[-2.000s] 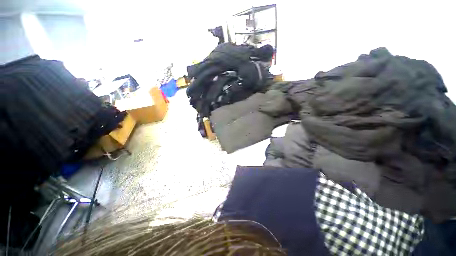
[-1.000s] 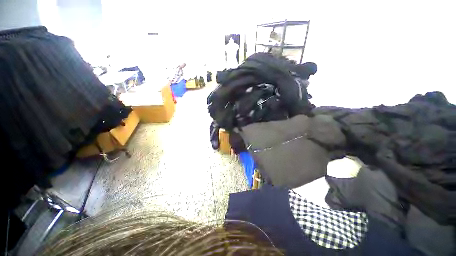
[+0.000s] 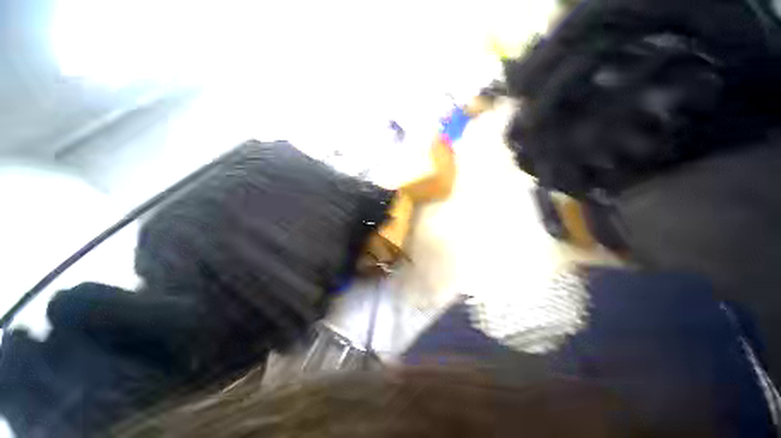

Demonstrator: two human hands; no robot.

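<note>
The navy garment [image 3: 659, 342] lies at the lower right, in front of me. Its small checked lining [image 3: 535, 316] shows blurred at the neckline. Brown hair covers the bottom edge of the view and hides part of the garment. Neither my left hand nor my right hand is in the picture. The whole view is smeared by motion, so fine detail cannot be told.
Dark clothes hang from a rail [image 3: 120, 224] at the left. A black garment heap [image 3: 625, 103] is at the upper right, with a dark grey garment [image 3: 711, 214] below it. Cardboard cartons [image 3: 428, 181] and a blue item [image 3: 456, 125] stand on the floor beyond.
The view has tilted and swung left, showing more of the rail with hanging clothes. The navy garment now fills more of the lower right, and its checked neckline sits nearer its left side.
</note>
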